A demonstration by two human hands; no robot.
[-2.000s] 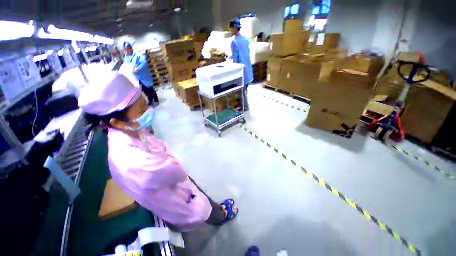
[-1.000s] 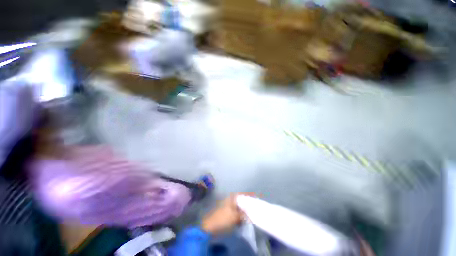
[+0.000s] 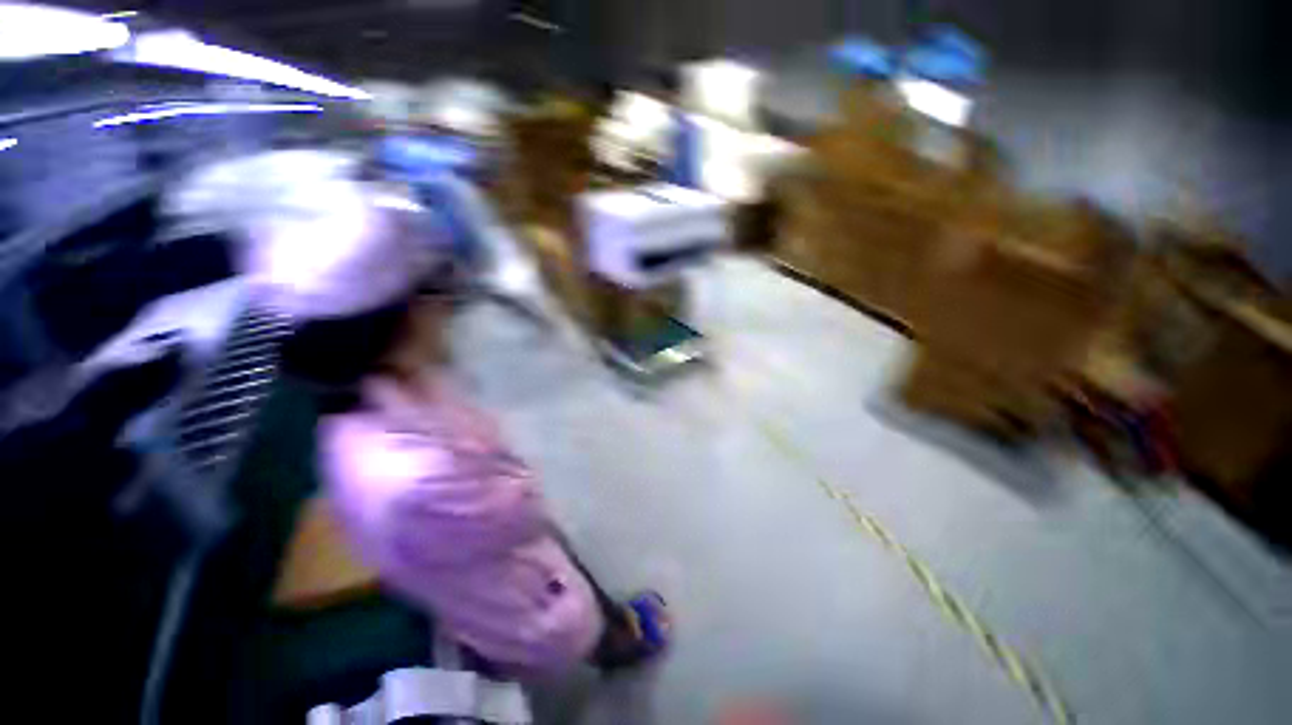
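Note:
The view is strongly blurred. A small pinkish blur at the bottom edge, right of centre, may be the top of my left hand (image 3: 758,712); it is cut off and its grip cannot be told. My right hand is not in view. Nearest in front of me, a white piece with a notched outline (image 3: 432,694) shows at the bottom left, cut off by the edge. A brown cardboard piece (image 3: 319,560) lies on the green-topped line (image 3: 291,644). A white cabinet unit (image 3: 649,227) sits on a trolley (image 3: 655,354) farther back.
A person in a pink coat and cap (image 3: 454,524) stands close on the left beside the line. Rollers (image 3: 231,383) lie beyond. Cardboard cartons (image 3: 1006,305) and a red pallet truck (image 3: 1134,429) stand at the right back. Yellow-black tape (image 3: 928,588) crosses the floor.
The view swung right and down, then back. The hand with a blue sleeve and the white flat thing it held one second ago have left the picture, except perhaps the pinkish blur.

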